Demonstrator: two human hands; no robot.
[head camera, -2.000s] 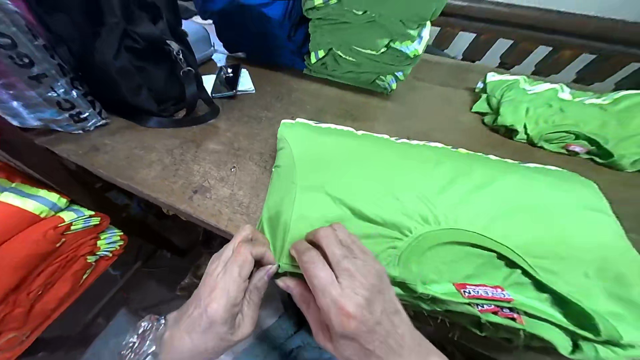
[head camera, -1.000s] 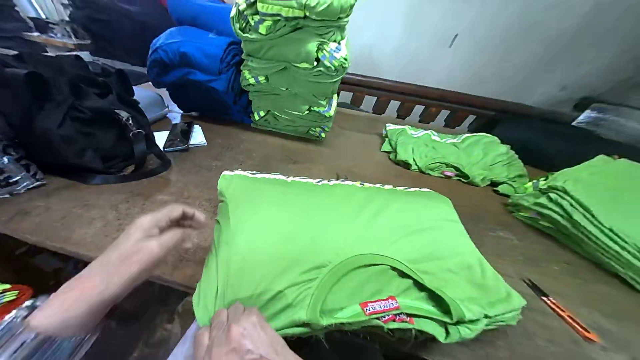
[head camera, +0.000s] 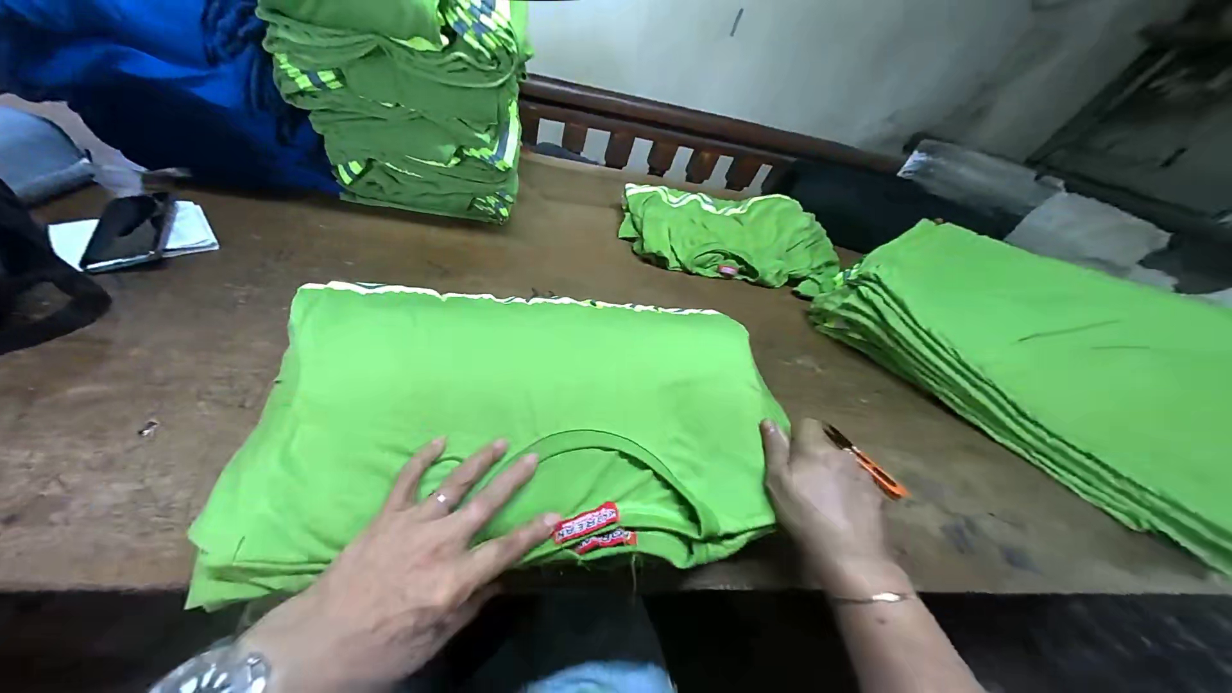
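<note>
Folded lime-green T-shirts (head camera: 539, 366) lie stacked at the front edge of the wooden table, with their round collars and red neck labels (head camera: 587, 522) toward me. My left hand (head camera: 433, 553) rests flat on the top shirt, left of the collar, fingers spread. At the stack's right edge is my right hand (head camera: 828, 481), its thumb against the cloth and its other fingers partly hidden; whether it grips the fabric is unclear. Orange-handled thread snips (head camera: 871, 467) lie just beyond that hand on the table.
A tall pile of green garments (head camera: 414, 115) stands at the back beside blue cloth (head camera: 173, 87). A crumpled green shirt (head camera: 727, 236) lies behind the stack, and layered green fabric (head camera: 1078, 337) at right. A phone (head camera: 130, 231) on paper and a black bag strap (head camera: 58, 298) are at left.
My left hand has moved from beside the stack onto the top shirt. My right hand has gone from the stack's front left to its right edge. The view has swung right.
</note>
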